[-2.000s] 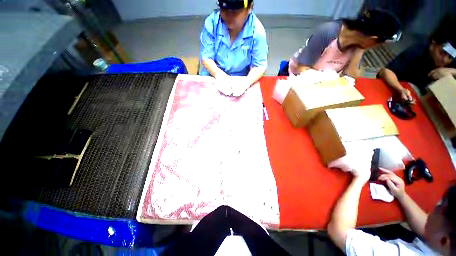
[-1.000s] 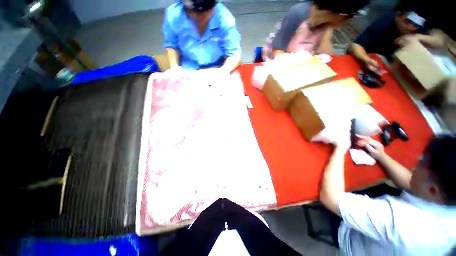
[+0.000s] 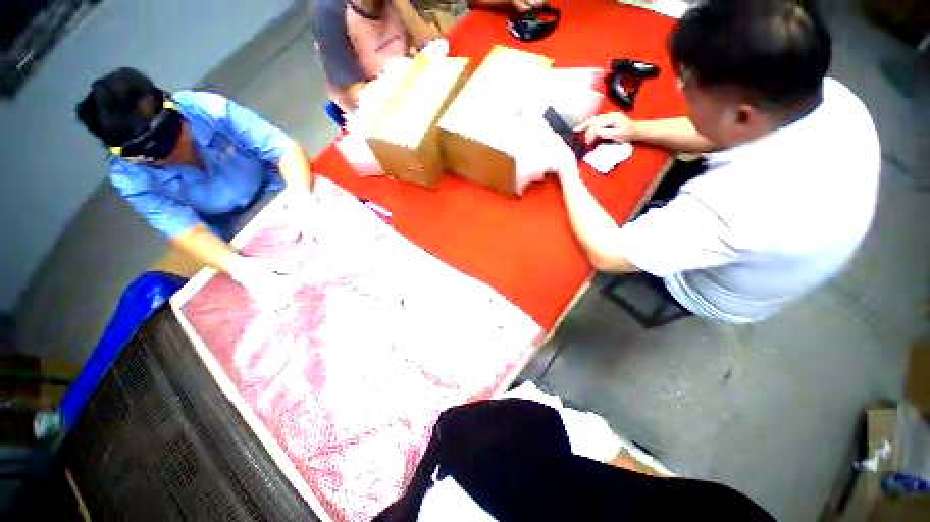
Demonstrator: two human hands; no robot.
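Observation:
The pinkish-white padded surface [image 3: 357, 336] lies nearest in front of me, glossy and wrinkled, with a pale border. It adjoins the dark mesh conveyor [image 3: 173, 418] at the lower left. Neither of my hands can be made out. My black clothing [image 3: 510, 449] fills the bottom centre. A white patch [image 3: 586, 428] shows behind it, with a small tan edge; I cannot tell what it is. A person in blue leans over the far side of the pad, pale-gloved hands [image 3: 267, 283] resting on it.
Two tan cartons [image 3: 487, 138] with whitish liners stand on the red table [image 3: 464, 240]. A seated person in white [image 3: 755, 214] holds a black block [image 3: 564, 131] beside a white cloth [image 3: 608, 156]. Black curved devices [image 3: 628, 84] lie beyond. A stool [image 3: 642, 301] stands below the table.
My view has swung right and tilted. The conveyor has shifted to the lower left, and the seated person in white shows larger. The person in blue now leans with hands spread on the pad.

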